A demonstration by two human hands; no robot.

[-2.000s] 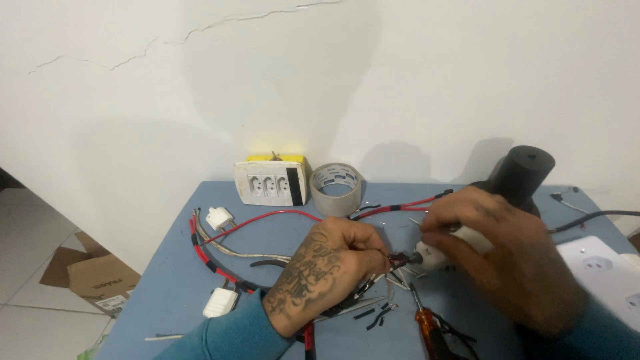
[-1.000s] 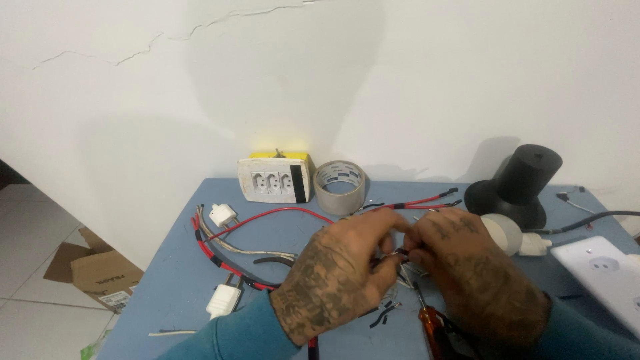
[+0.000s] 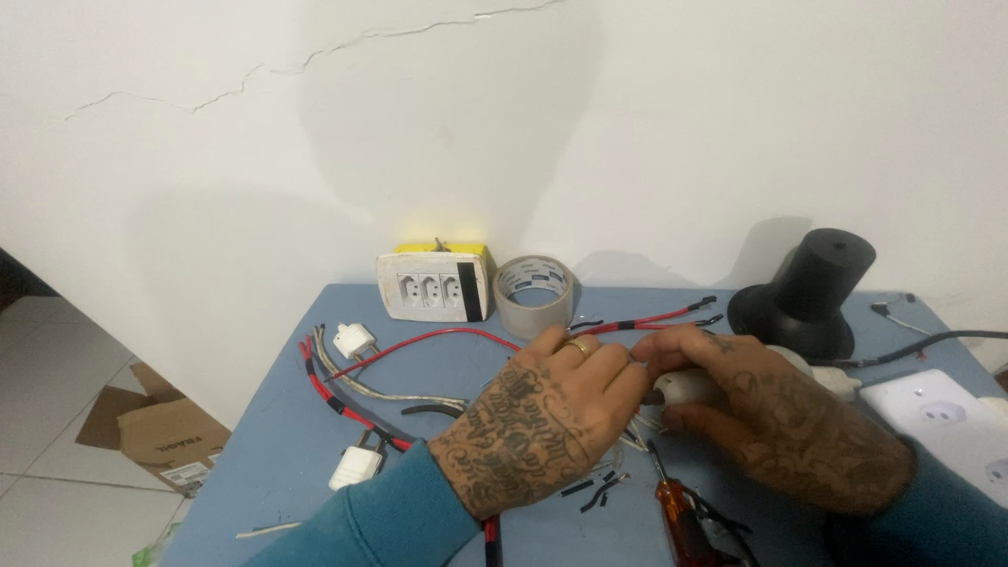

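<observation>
My right hand [image 3: 787,425] is closed around a small white fitting [image 3: 687,387], possibly a lamp holder, over the right half of the table. Close against it, my left hand [image 3: 543,417] has its fingers bent at the dark end of that fitting; what they pinch is hidden. Thin wires hang below the fingertips. A screwdriver with an orange handle [image 3: 679,516] lies just under my hands, beside short black wire offcuts [image 3: 602,492]. Red cable with black tape bands [image 3: 335,402] curves to the left of my left hand. A light bulb [image 3: 790,358] shows partly behind my right hand.
At the wall stand a socket block [image 3: 421,287] and a roll of tape [image 3: 535,303]. A black cone-shaped base [image 3: 803,295] is at the back right, a white socket plate [image 3: 929,409] at the right edge. White plugs [image 3: 354,466] lie left. A cardboard box [image 3: 161,433] is on the floor.
My right hand held the white fitting two seconds ago; one second ago both hands met at the wires, with the bulb lying to the right. Now the fitting shows between my hands.
</observation>
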